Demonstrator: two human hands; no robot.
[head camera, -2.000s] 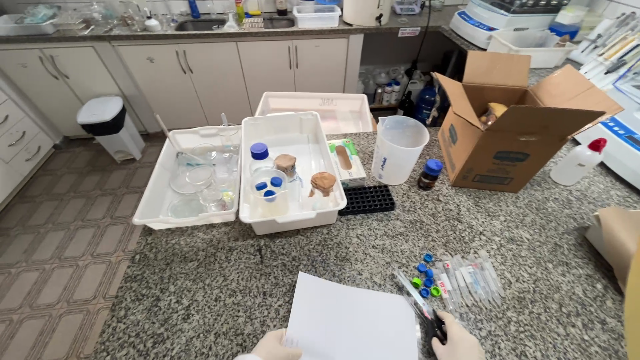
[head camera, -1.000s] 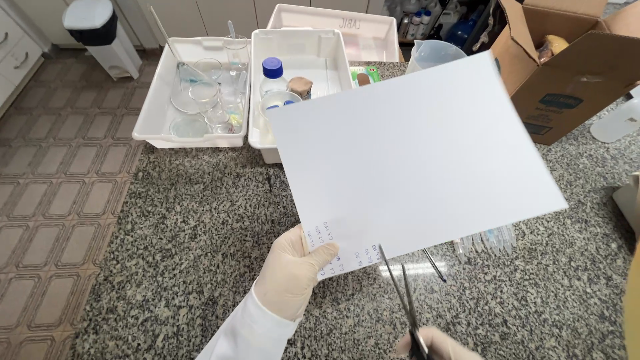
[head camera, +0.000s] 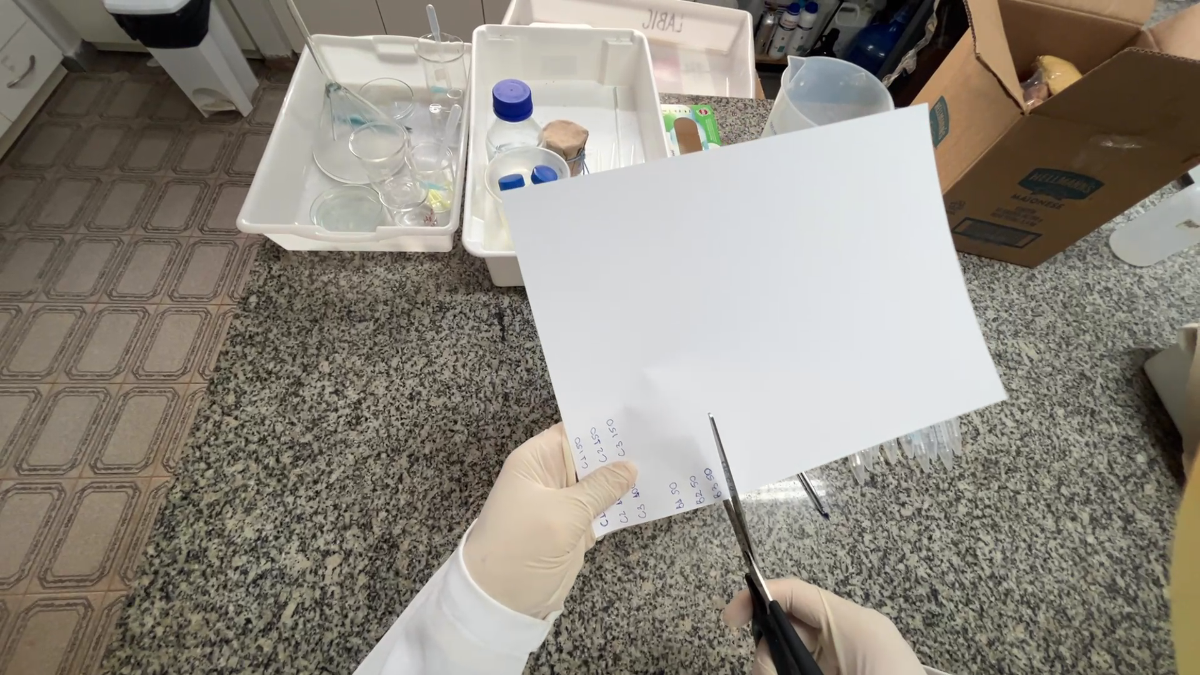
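Note:
My gloved left hand (head camera: 553, 516) pinches the lower left corner of a white paper sheet (head camera: 750, 291), thumb on top. Small handwritten marks in blue ink run along the sheet's near edge. In my gloved right hand (head camera: 816, 623) are black-handled scissors (head camera: 741, 534). Their blades point away from me at the near edge of the sheet, just right of the handwriting, with one blade lying over the paper. A pen or similar thin dark rod (head camera: 813, 495) lies on the granite beyond the scissors. Clear plastic tubes (head camera: 923, 445) are partly hidden under the sheet's right side.
A white tray of glassware (head camera: 352, 234) and a second white tray (head camera: 487, 239) with a blue-capped bottle (head camera: 513, 117) stand at the back left. Behind the sheet is a plastic beaker (head camera: 830, 94). An open cardboard box (head camera: 1012, 187) stands at the back right, near a plastic bottle (head camera: 1158, 230).
Two seconds ago the sheet lay low over the counter; it is now raised and tilted in my left hand. The scissors have come to its near edge. The view has shifted.

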